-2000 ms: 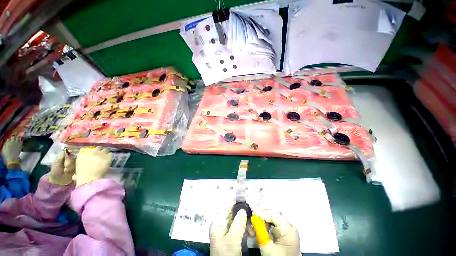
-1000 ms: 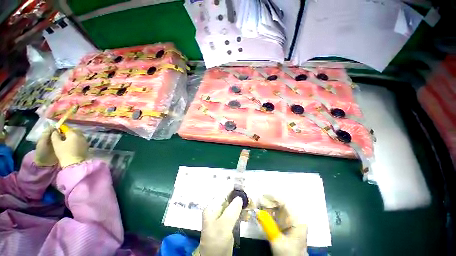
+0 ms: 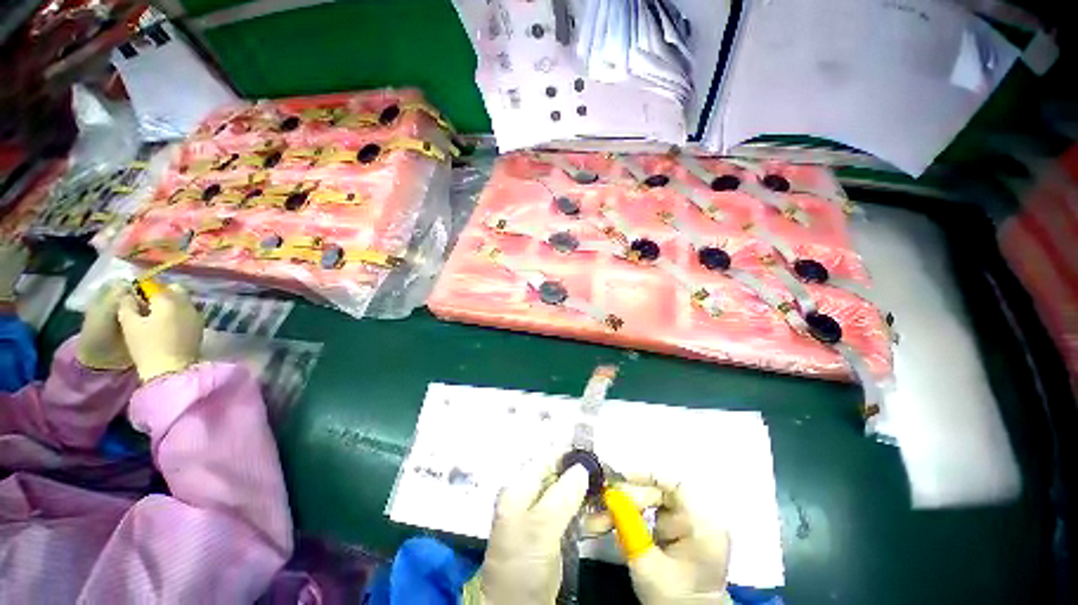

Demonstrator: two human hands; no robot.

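Observation:
A wristwatch (image 3: 582, 468) with a round dark dial and a pale strap is held upright over the white film sheet (image 3: 721, 473). Its strap points away from me and ends in a gold-coloured clasp (image 3: 603, 373). My left hand (image 3: 528, 538), in a cream glove, grips the watch with the thumb at the dial. My right hand (image 3: 683, 555), also gloved, holds a yellow-handled tool (image 3: 628, 524) close to the right side of the dial. The tool's tip cannot be made out. A few small grey shapes show on the sheet's left part.
A pink-red foam tray (image 3: 473, 293) of watches lies beyond the sheet, beside a tray of gold-strapped watches (image 3: 396, 201). A white stack (image 3: 963, 449) lies at right. Papers (image 3: 851, 83) hang behind. A neighbour in pink sleeves (image 3: 213, 437) works at left.
The view has shifted. The watch stays in my left hand. My right hand has brought the yellow tool back close to the dial, after being a little apart one second ago.

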